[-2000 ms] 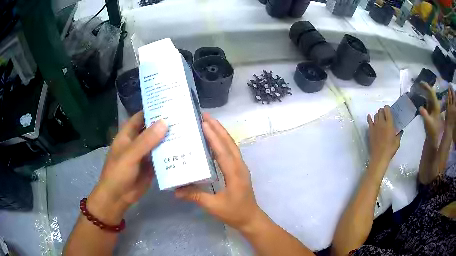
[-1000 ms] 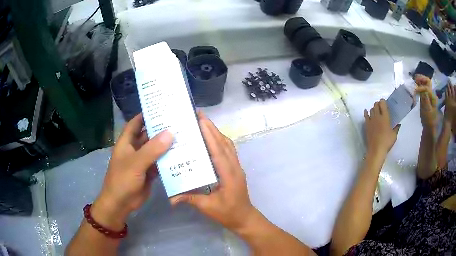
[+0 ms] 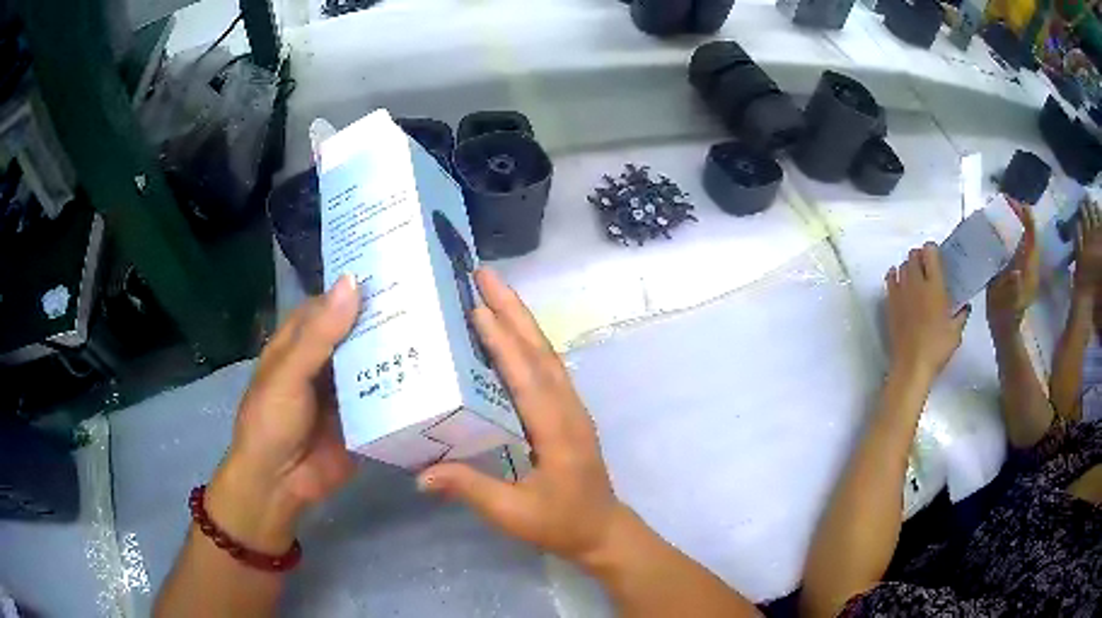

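A tall, narrow, white and pale blue product box (image 3: 393,278) is held above the bench, tilted, its printed side up and a dark device picture on its right side. The near end is closed, with folded flap seams showing. My left hand (image 3: 284,404) holds it along the left side, thumb on the printed side. My right hand (image 3: 538,417) holds the right side, with the thumb under the near end. A small pale flap sticks up at the far end. The box's underside is hidden.
Dark moulded cups (image 3: 502,181) stand behind the box. A cluster of small black fittings (image 3: 641,204) and more dark cups (image 3: 742,178) lie to the right. A green post (image 3: 133,181) is at left. Another person's hands hold a similar box (image 3: 976,251) at right.
The box has turned so its right side and near end show more. My left thumb has moved to its left edge. The neighbour's box and hands have shifted.
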